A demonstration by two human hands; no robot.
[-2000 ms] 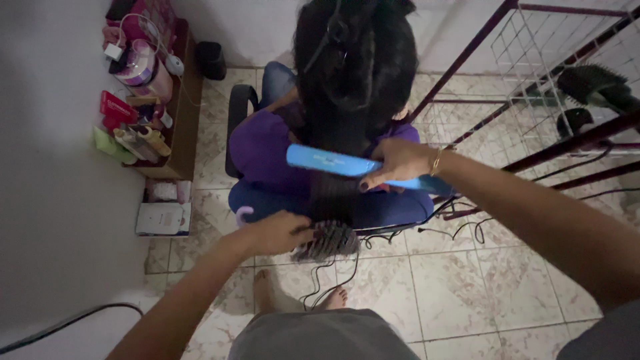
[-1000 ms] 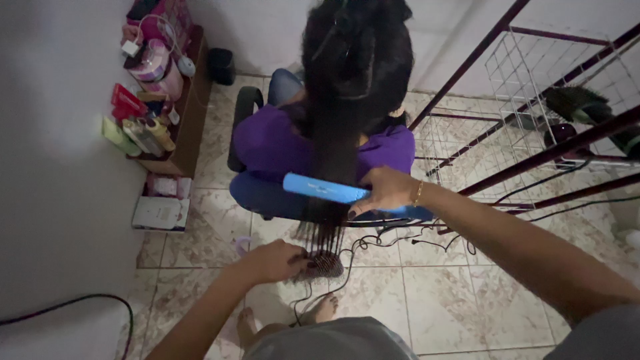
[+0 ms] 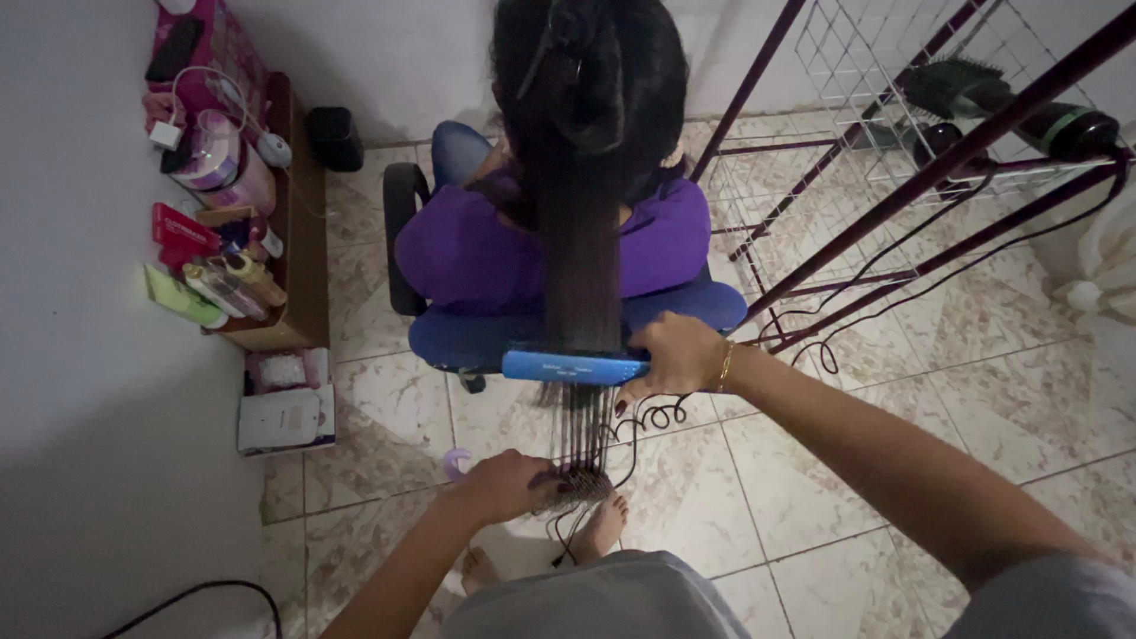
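A person in a purple top (image 3: 470,244) sits on a blue office chair (image 3: 461,342), back to me, head at the top of the view. Part of the long dark hair (image 3: 581,266) hangs straight over the backrest; the upper hair is clipped up. My right hand (image 3: 679,355) grips a blue flat iron (image 3: 572,366), which lies across the hair just below the backrest. Below it, my left hand (image 3: 510,485) holds a hairbrush (image 3: 586,485) with the hair ends spread through its bristles. Its handle is hidden by my fingers.
At left, a cardboard box (image 3: 306,266) holds bottles and tubs, with a smaller box (image 3: 284,426) below. A black bin (image 3: 335,139) stands by the wall. At right is a dark red metal rack (image 3: 852,222) with a round brush (image 3: 954,87). Cords (image 3: 661,413) lie on the tiles.
The flat iron has moved down the hair, from over the backrest to below it. My left hand and the brush stay below the iron, at the hair ends.
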